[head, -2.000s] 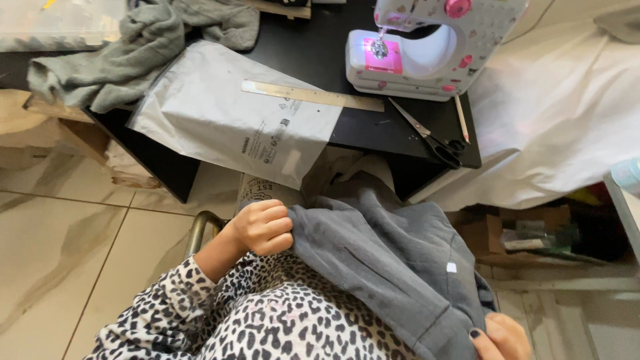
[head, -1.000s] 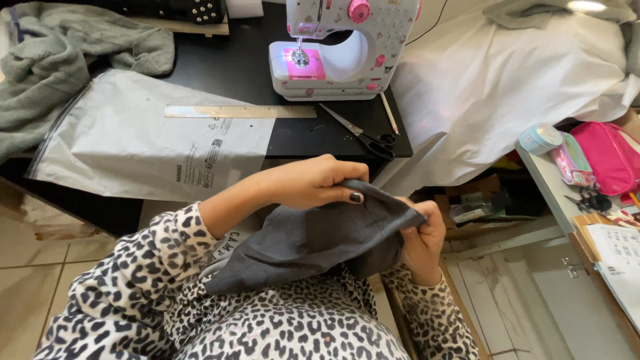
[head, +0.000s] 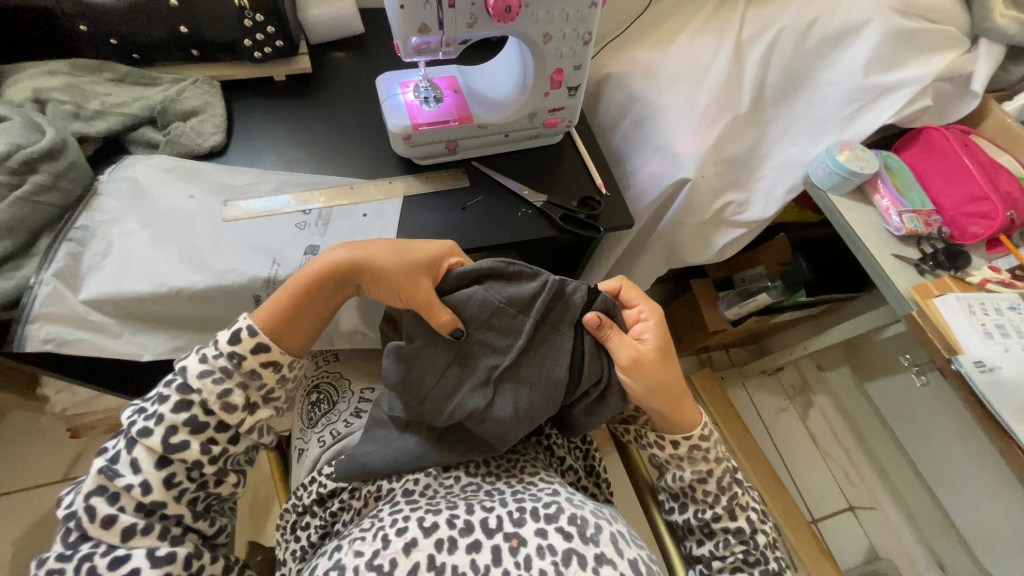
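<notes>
A dark grey fabric garment (head: 488, 360) hangs bunched above my lap, held up by both hands. My left hand (head: 408, 280) grips its upper left part, thumb in front and the other fingers hidden behind the cloth. At the garment's right edge, beside a black strip, my right hand (head: 640, 344) pinches the fabric between thumb and fingers. Beyond the hands, a white and pink sewing machine (head: 496, 88) stands with its light on. Black-handled scissors (head: 552, 204) lie partly open near the table corner, and a ruler (head: 344, 194) rests partly on a plastic mailing bag (head: 160, 256).
The black table (head: 304, 104) also bears a pencil (head: 588, 160) and a grey-green fleece cloth (head: 120, 112). White fabric (head: 760, 104) drapes to the right. A side desk (head: 856, 232) holds a pink pouch (head: 960, 180), a round tin (head: 842, 166), small scissors and papers.
Two seconds ago the garment lay spread over my lap with my hands far apart. Now it is raised and bunched, and my hands are closer together.
</notes>
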